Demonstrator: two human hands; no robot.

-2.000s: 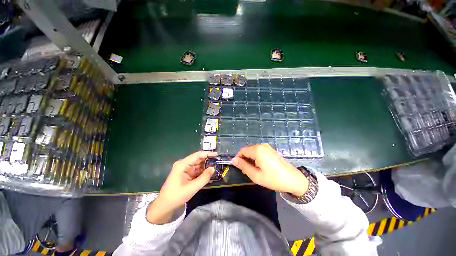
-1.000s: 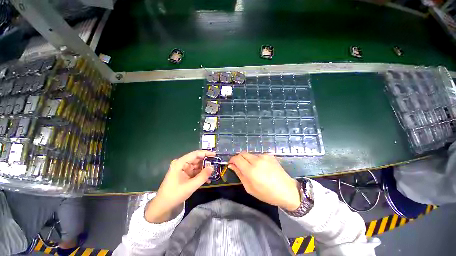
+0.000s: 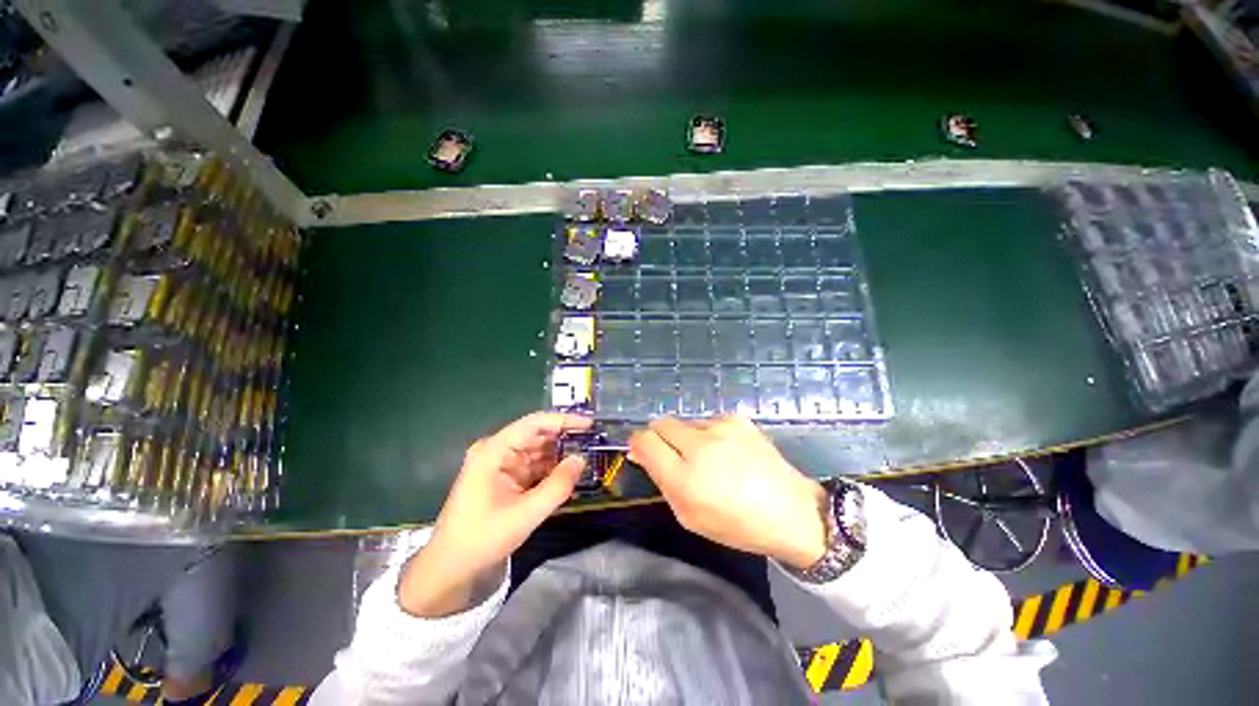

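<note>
My left hand (image 3: 500,499) holds a small dark watch housing (image 3: 586,466) between thumb and fingers at the bench's front edge. My right hand (image 3: 718,476) pinches a thin pale tool (image 3: 609,448), likely tweezers or a pry stick, whose tip lies over the housing. A small yellow strip (image 3: 615,470) sticks out at the housing's right side. What the tool tip touches is too small to tell. A clear tray (image 3: 732,304) lies flat just beyond my hands, with grey and white batteries (image 3: 576,335) in its left column and part of its far rows.
Stacked filled trays (image 3: 124,345) stand at the left. Another clear tray (image 3: 1160,297) lies at the right beside a person's grey sleeve (image 3: 1174,469). Beyond the metal rail (image 3: 456,204), spaced dark units (image 3: 706,134) ride on the green belt (image 3: 594,97). A metal post (image 3: 152,104) rises at upper left.
The units on the belt have moved left. My right hand moved down slightly beside the housing, and the thin tool lies across it again. My left hand keeps its hold.
</note>
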